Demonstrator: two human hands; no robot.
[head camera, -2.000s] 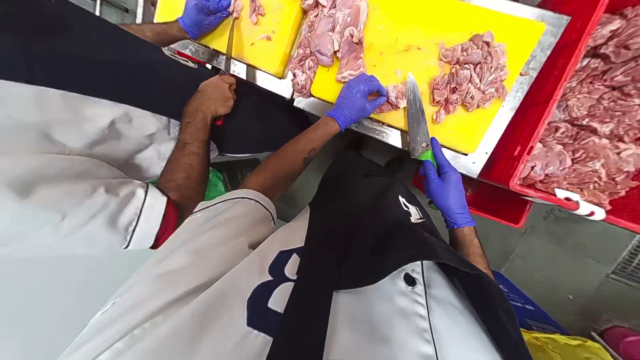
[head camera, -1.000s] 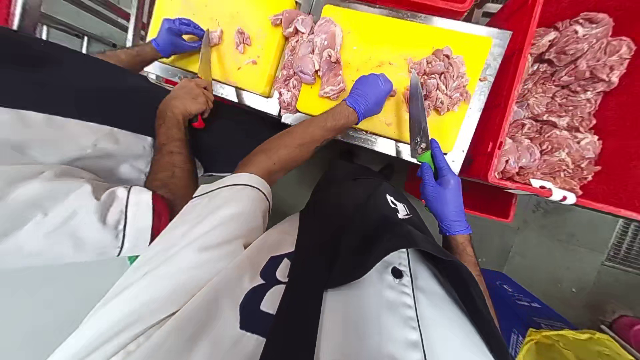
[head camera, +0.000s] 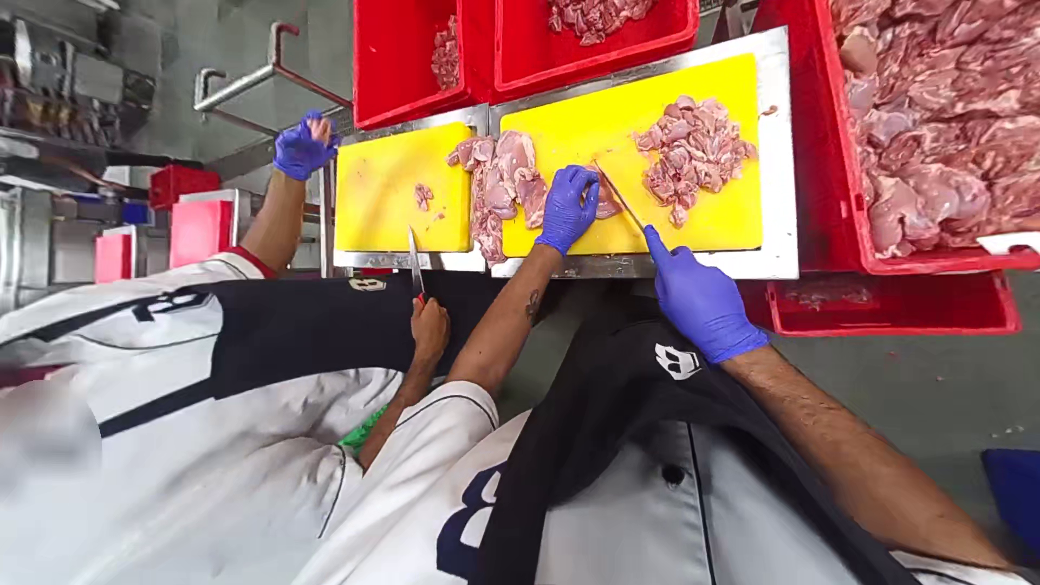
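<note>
My left hand (head camera: 570, 209), in a purple glove, presses on a piece of raw meat (head camera: 607, 197) on the yellow cutting board (head camera: 577, 122). My right hand (head camera: 703, 296), gloved alike, grips a knife (head camera: 621, 195) whose blade lies against that piece, close to the left fingers. Its handle is hidden in my fist. A heap of cut meat pieces (head camera: 697, 154) rests on the right part of the board. Larger uncut pieces (head camera: 509, 179) lie at the board's left edge, across the gap to a second yellow board (head camera: 374, 191).
A co-worker at the left holds a red-handled knife (head camera: 415, 264) and raises a gloved hand (head camera: 302, 148). A red crate of raw meat (head camera: 849, 162) stands at the right. More red crates (head camera: 597, 73) stand beyond the boards, and a metal rail (head camera: 244, 88) is at the upper left.
My right hand has brought the knife from the board's near edge, beside the heap, over to the piece under my left hand. The co-worker's gloved hand has risen off their board. The view has shifted.
</note>
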